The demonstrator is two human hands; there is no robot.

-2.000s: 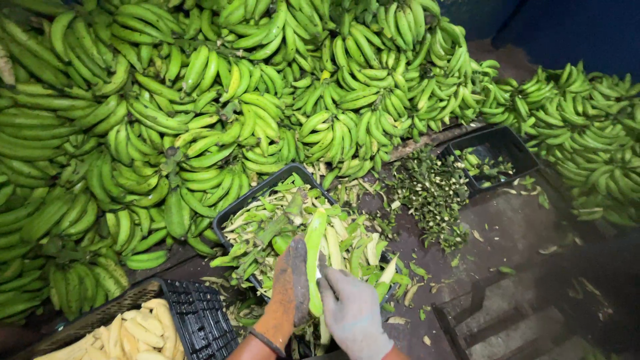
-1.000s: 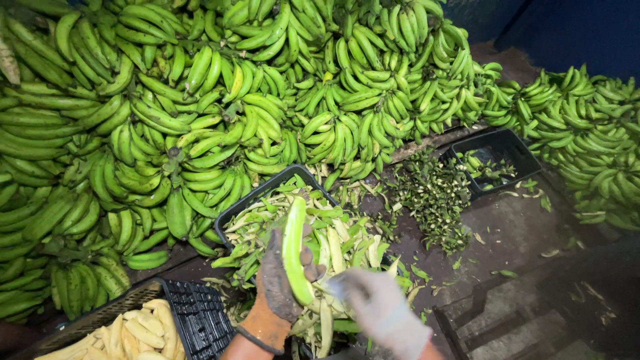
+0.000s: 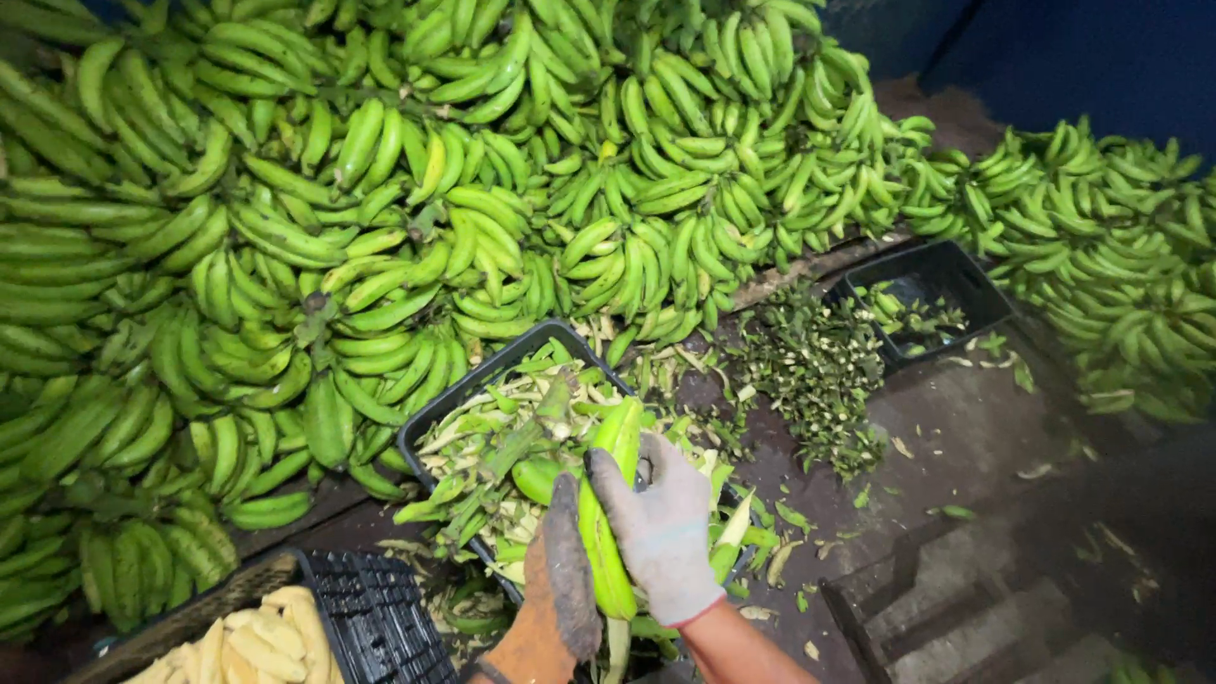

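Observation:
A green plantain (image 3: 608, 513) is held between my two gloved hands, over a black crate (image 3: 573, 334) heaped with peels (image 3: 518, 418). My left hand (image 3: 560, 579), in a soiled orange and grey glove, grips its lower left side. My right hand (image 3: 665, 522), in a pale glove with a red cuff, has its thumb and fingers closed around the upper right side. Whether the right hand also holds a knife cannot be told; its fingers hide that spot. Peeled plantains (image 3: 256, 646) fill another black crate (image 3: 380, 608) at the lower left.
Bunches of green plantains (image 3: 380, 237) are piled behind the crates, with another pile (image 3: 1121, 266) at the right. Cut stem tips (image 3: 817, 370) lie on the dark floor (image 3: 950, 408) beside a black bin (image 3: 978, 294). A slatted object (image 3: 931, 608) stands at the lower right.
My right hand, blurred and lower right of the plantain a second ago, has moved up onto it. The plantain has tilted the other way in my left hand.

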